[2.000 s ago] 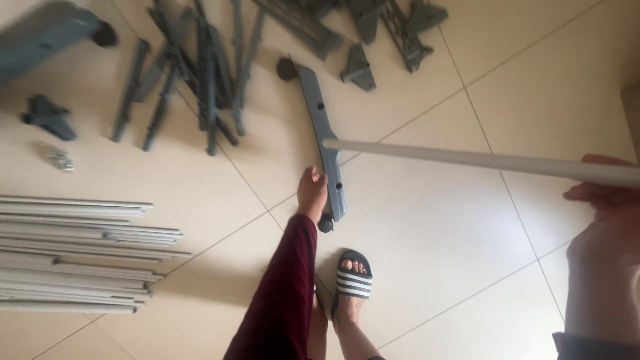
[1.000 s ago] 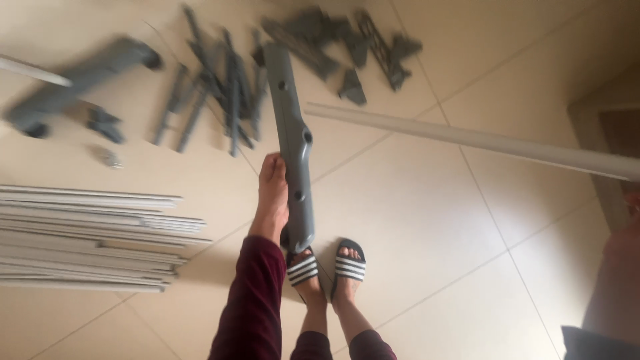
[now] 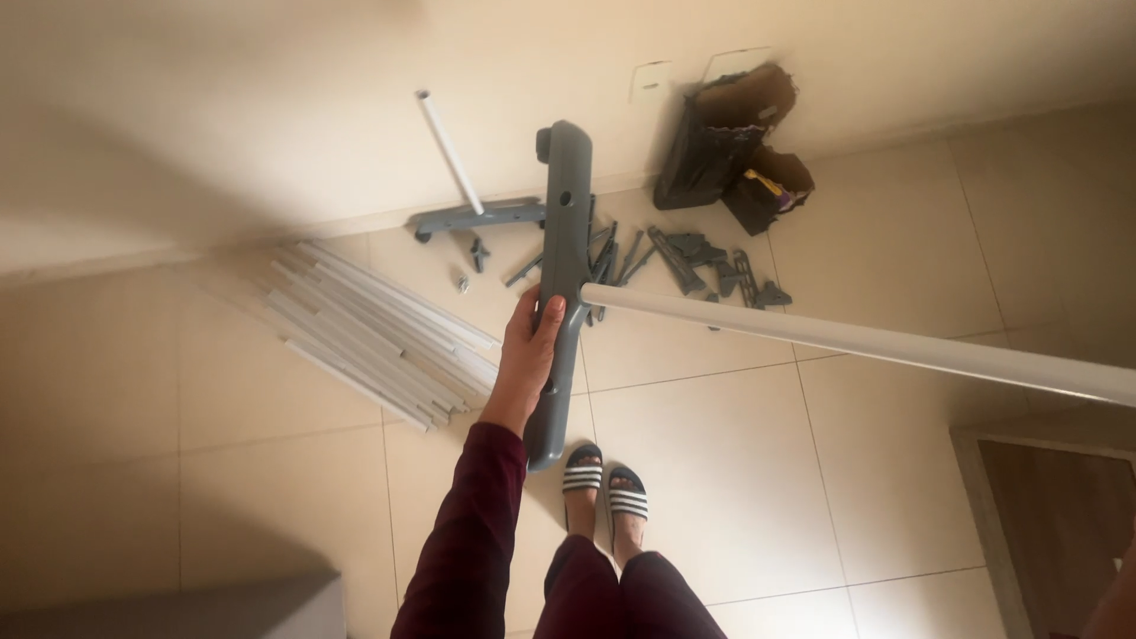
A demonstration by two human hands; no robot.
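Observation:
My left hand [image 3: 530, 355] grips a grey plastic foot bar [image 3: 568, 204], held up off the floor with one end toward the wall. A caster shows at its upper end. From a socket at the bar's middle, a white tube [image 3: 799, 327] runs right and leaves the view. Only a blurred bit of my right arm shows at the lower right edge; the hand itself is out of sight. Another grey foot bar [image 3: 444, 218] lies by the wall with a white tube [image 3: 451, 155] upright in it.
Loose white tubes [image 3: 373, 333] lie on the tiled floor at left. Small hardware [image 3: 463, 284], a grey bracket [image 3: 479, 255] and several grey plastic parts [image 3: 679, 262] lie beyond my hand. Torn dark boxes [image 3: 710, 151] stand by the wall. A framed dark panel [image 3: 1056, 524] is at lower right.
The view has swung up to the wall and boxes. The foot bar in my left hand has come up off the floor. My right hand, earlier on the tube, has left the view.

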